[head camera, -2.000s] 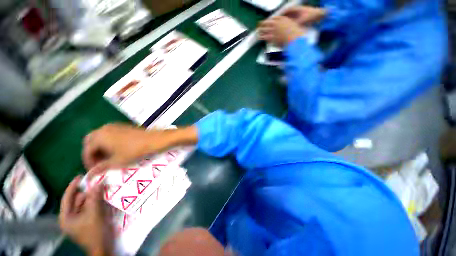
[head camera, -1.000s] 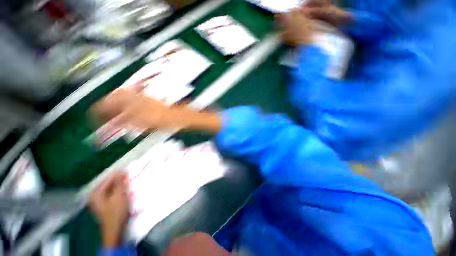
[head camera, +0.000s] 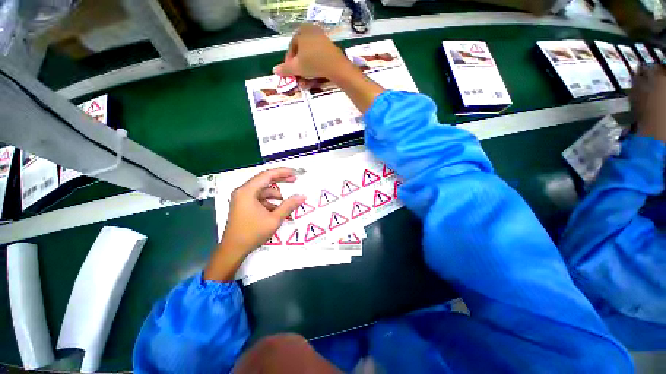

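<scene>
My right hand (head camera: 310, 57) is over the belt, fingertips pinched on a warning label (head camera: 288, 83) at the top right corner of a white product box (head camera: 281, 126). More boxes (head camera: 383, 69) lie against its right side, partly behind my right hand and wrist. My left hand (head camera: 255, 212) rests on the left part of the label sheets (head camera: 343, 196), thumb and forefinger apart, nothing seen between them. The sheets lie fanned on the near table, with rows of red warning triangles. My right sleeve covers their right end.
Curled blank backing strips (head camera: 102, 292) lie at left. A frame post (head camera: 109, 139) slants in at upper left, with boxes (head camera: 40, 179) behind it. More boxes (head camera: 476, 77) lie along the green belt (head camera: 171, 109). Another person's hand and blue sleeve (head camera: 613, 197) are at right, beside a clear bag (head camera: 593, 146).
The view has swung and become sharper. My right hand has gone from the label sheets to a box on the belt, with a label at its fingertips. My left hand's thumb and forefinger are apart.
</scene>
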